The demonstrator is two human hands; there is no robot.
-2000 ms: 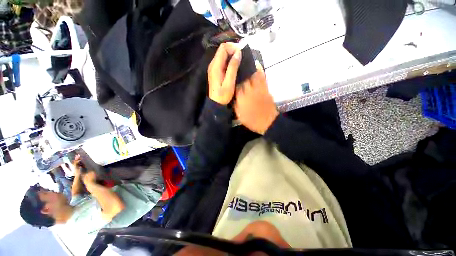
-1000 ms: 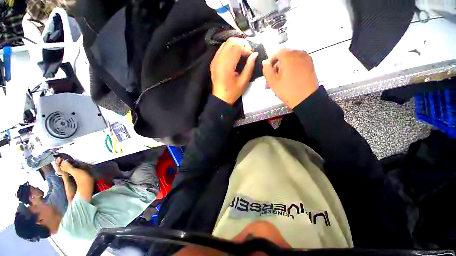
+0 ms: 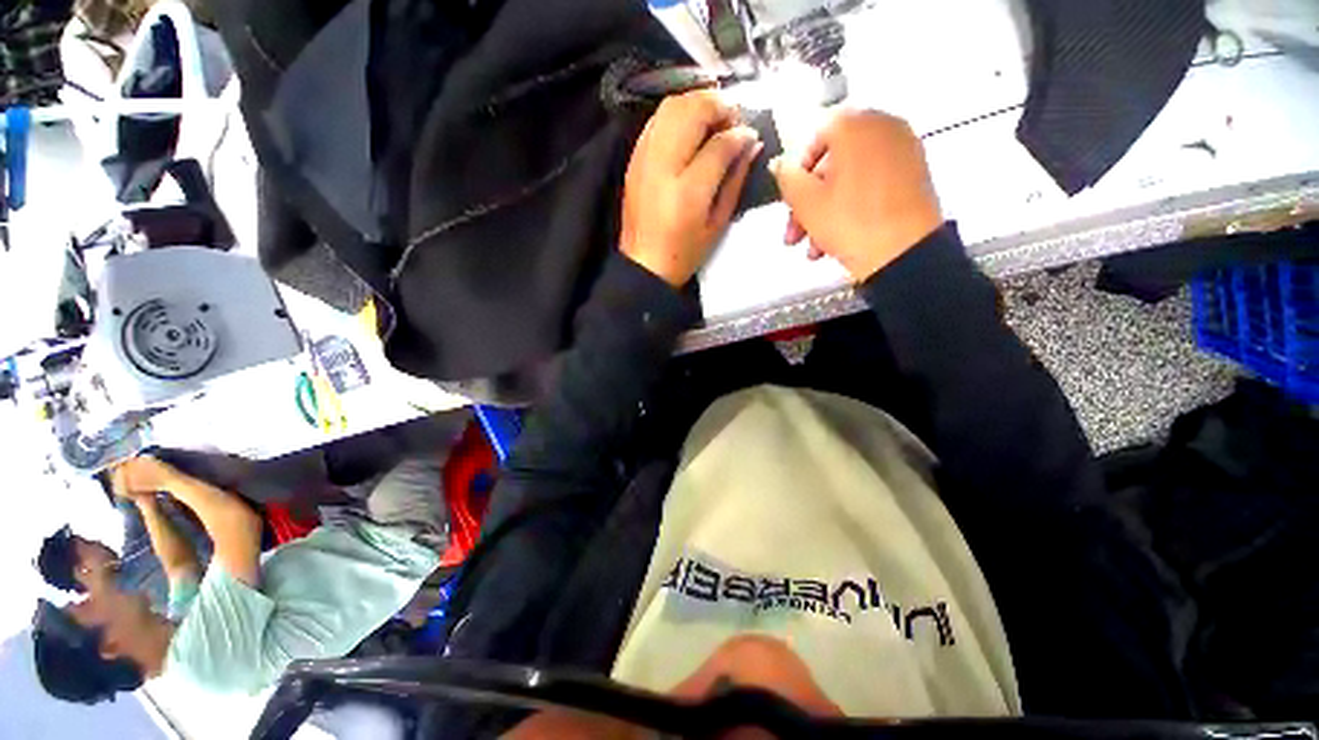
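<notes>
The black garment body (image 3: 492, 188) lies heaped on the white table left of the needle area, with pale seam lines on it. The sewing machine's needle area (image 3: 796, 51) is a small bright metal cluster just beyond my hands. My left hand (image 3: 686, 185) pinches the garment's dark edge between thumb and fingers at its right end. My right hand (image 3: 862, 188) is just right of it, fingertips together at the edge of the same dark cloth (image 3: 761, 162); its fingers partly hide what they pinch.
A dark ribbed cut panel (image 3: 1102, 94) lies on the table at right, with a scissors handle (image 3: 1224, 46) beside it. A blue crate (image 3: 1258, 325) stands on the floor at right. Two seated people (image 3: 275, 578) and a grey machine (image 3: 188, 318) are at left.
Since the first frame my right hand has moved right and up, from against my left hand to the cloth's edge near the needle area. Since the second, both hands have shifted only slightly.
</notes>
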